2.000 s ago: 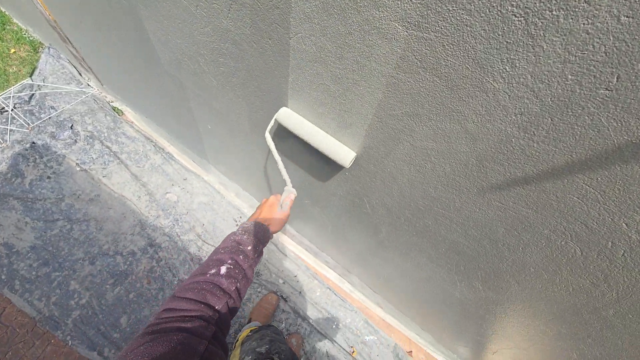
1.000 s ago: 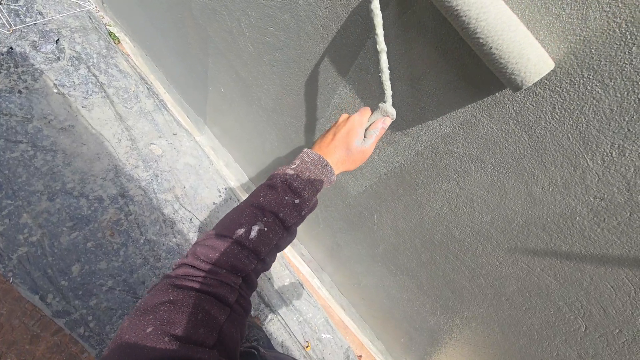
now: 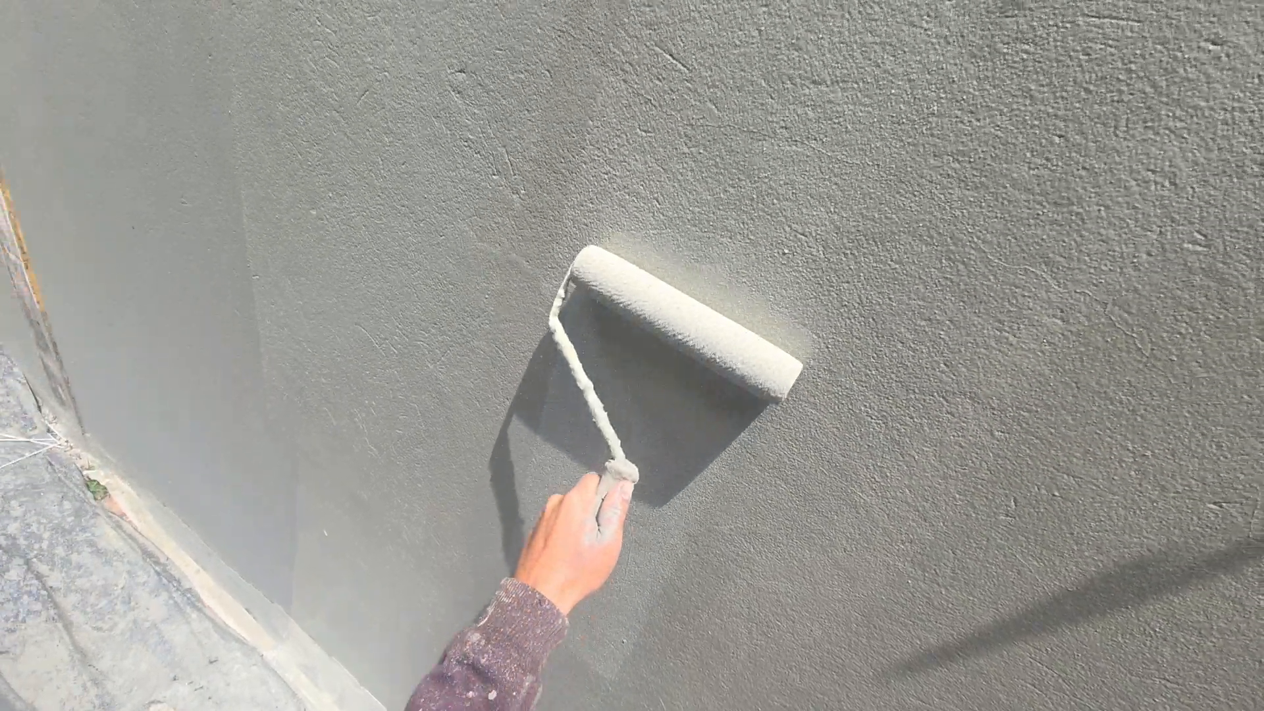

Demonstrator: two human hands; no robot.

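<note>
My left hand [image 3: 573, 541] is closed around the handle [image 3: 614, 484] of a paint roller, its thumb lying along the handle. A bent frame [image 3: 588, 390], thickly coated in pale paint, joins the handle to the pale, paint-loaded roller sleeve [image 3: 691, 324]. The sleeve lies slantwise at the textured grey wall [image 3: 938, 296], a dark shadow below it. A paint-specked purple sleeve covers my left wrist. My right hand is out of view.
Covering the ground at lower left is a paint-marked sheet [image 3: 89, 602], beside the pale strip at the wall's foot [image 3: 188, 583]. Thin white wires [image 3: 30, 449] lie at the left edge. Smoother grey wall borders the rough part at left.
My left hand, still holding the roller, was low by the wall's foot two seconds ago and is now farther up the wall. The view has shifted, and my feet have left it.
</note>
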